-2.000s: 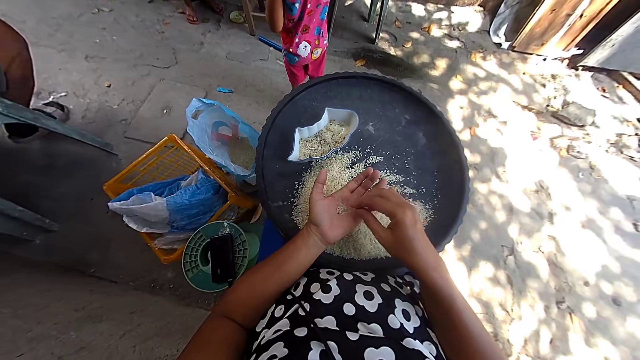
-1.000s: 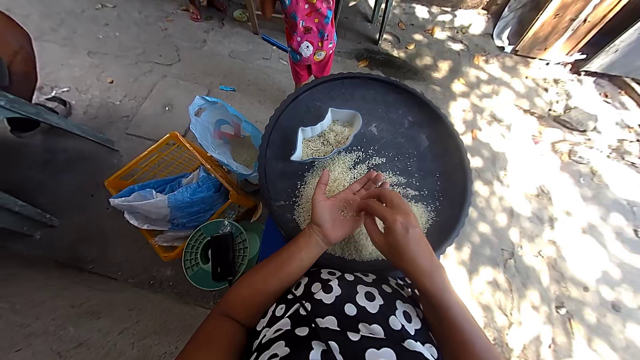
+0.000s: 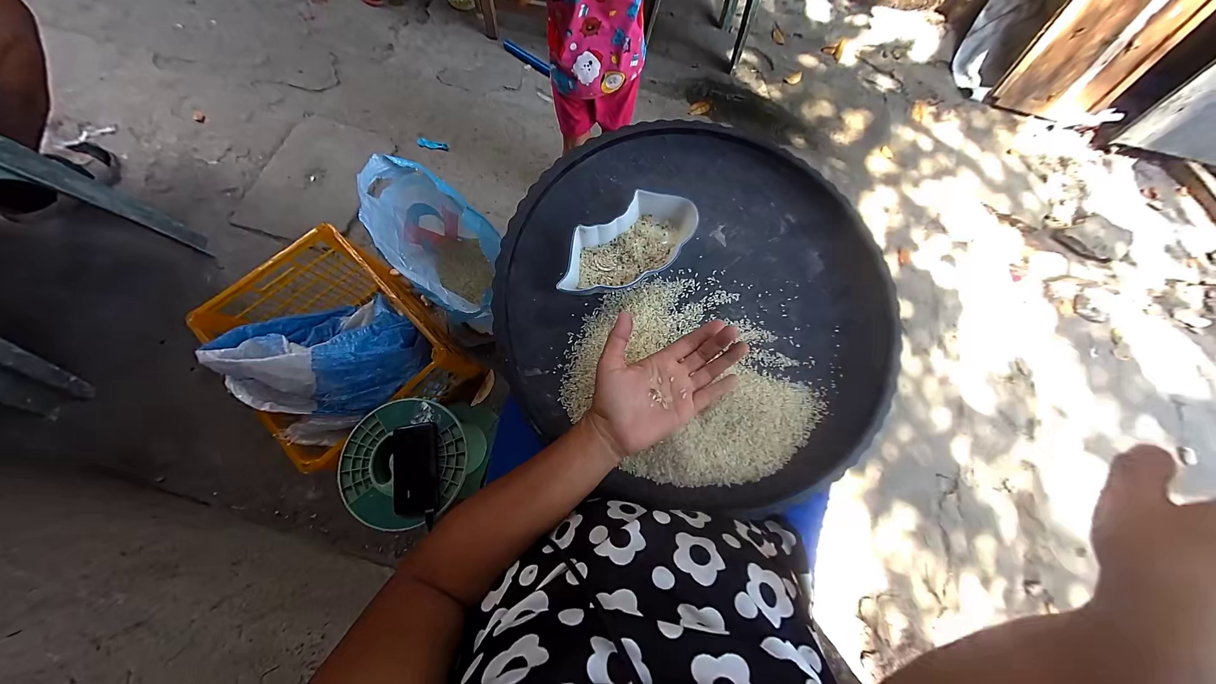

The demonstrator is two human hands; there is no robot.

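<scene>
My left hand [image 3: 660, 385] is palm up over a pile of rice grains [image 3: 750, 432], fingers apart, with several loose grains lying on the palm. The pile spreads over a round black tray [image 3: 807, 247] with a scalloped rim. A pale, wavy-edged plastic dish [image 3: 686, 211] holding grains and husks stands on the tray beyond my hand. At the right edge, well off the tray, my right hand [image 3: 1154, 532] is blurred over the sunlit ground; its fingers are partly hidden or cut off, so its grip is unclear.
Left of the tray are a blue plastic bag [image 3: 404, 223] with grain, a yellow crate [image 3: 256, 285] holding a blue and white sack [image 3: 366, 366], and a green spool [image 3: 366, 475] bearing a black phone [image 3: 415, 470]. A person [image 3: 597, 57] stands beyond the tray; another is partly visible at the left.
My right hand has moved from above my left palm out to the right, away from the tray. My left hand remains palm up over the rice.
</scene>
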